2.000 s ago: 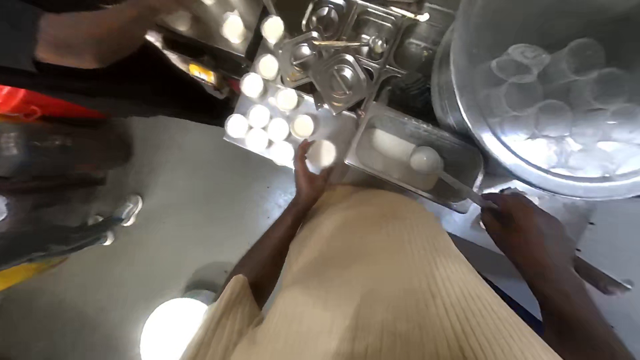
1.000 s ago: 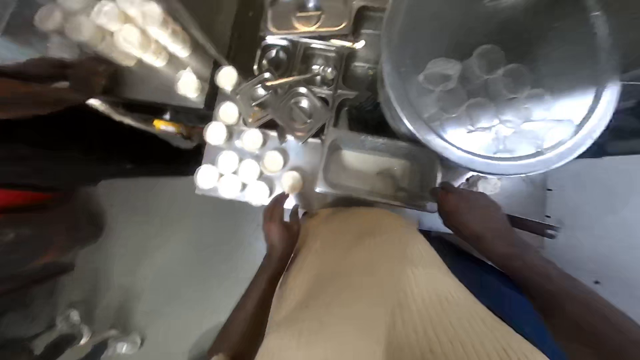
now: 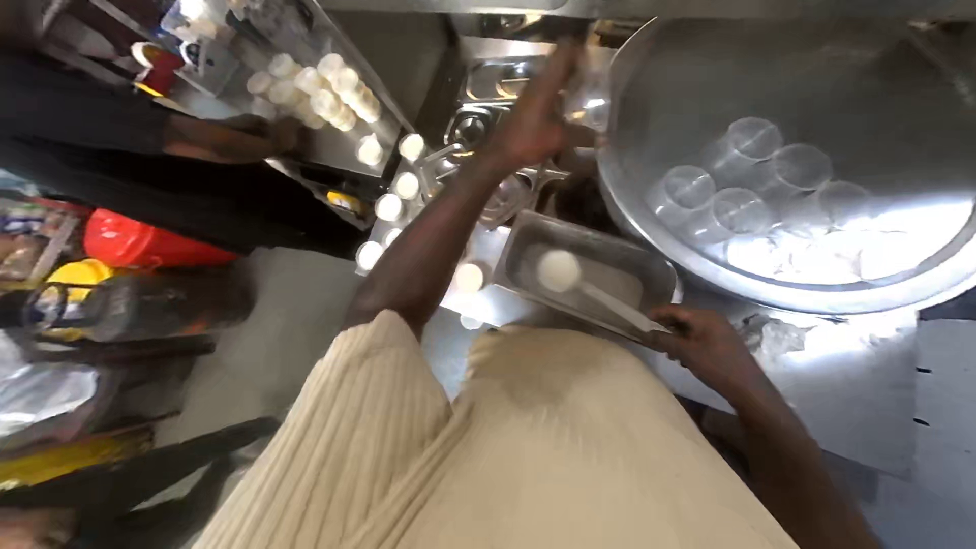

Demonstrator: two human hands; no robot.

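My right hand (image 3: pixel 698 339) grips the handle of a ladle (image 3: pixel 559 271). The ladle's round bowl, full of a whitish liquid, is over a rectangular steel pan (image 3: pixel 526 229) that holds more of it. My left hand (image 3: pixel 537 130) is blurred and stretched out above the lidded steel containers, beside the rim of a large metal basin (image 3: pixel 633 221); whether its fingers hold anything cannot be made out. Clear cups (image 3: pixel 755 137) lie in the basin. Under and beside my left forearm stand several filled cups (image 3: pixel 389 207), one (image 3: pixel 469 277) close to the pan.
A co-worker's hand and forearm (image 3: pixel 221 139) are at the left, near a counter with many filled cups (image 3: pixel 335 88). A red container (image 3: pixel 145 242) and a yellow lid (image 3: pixel 80 274) lie at the far left. A crumpled clear plastic bag (image 3: pixel 781 335) rests below the basin.
My left hand has moved from the filled cups up and across to the basin's rim. The ladle's bowl, low in the pan a second ago, is now raised and full. The view has shifted.
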